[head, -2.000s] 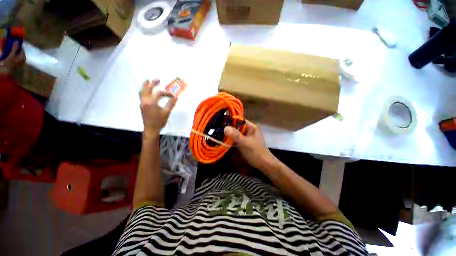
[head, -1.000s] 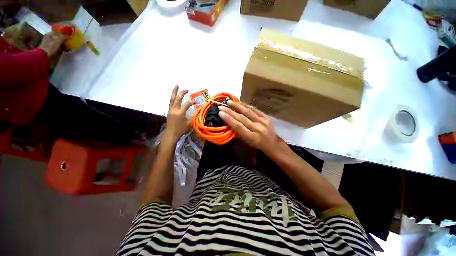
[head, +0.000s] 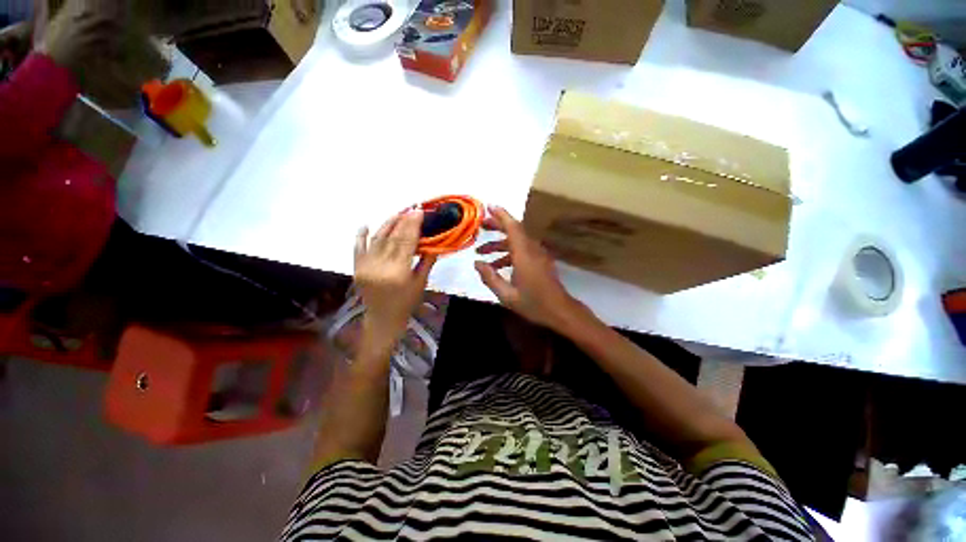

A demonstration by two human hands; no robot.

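Observation:
A coiled orange cord (head: pixel 458 235) with a black part in its middle is at the table's front edge, left of the carton. My left hand (head: pixel 392 259) holds the coil at its left side. My right hand (head: pixel 521 267) is at the coil's right side, fingers apart, with a fingertip close to it; whether it touches is unclear. The orange and white tag seen earlier cannot be made out. A closed brown carton (head: pixel 657 201) with shiny tape on top stands right of the coil.
A tape roll (head: pixel 873 277) lies at right, another (head: pixel 367 21) at the back. An orange retail box (head: pixel 443 40) and brown cartons (head: pixel 585 30) stand at the back. A black tool (head: pixel 928 148) is far right. A person in red (head: pixel 53 212) is left, near an orange stool (head: pixel 159 383).
My left hand has closed on the coil, and my right hand has moved off its face to the right side. The coil now looks flatter. The person at left has let go of a yellow-orange object.

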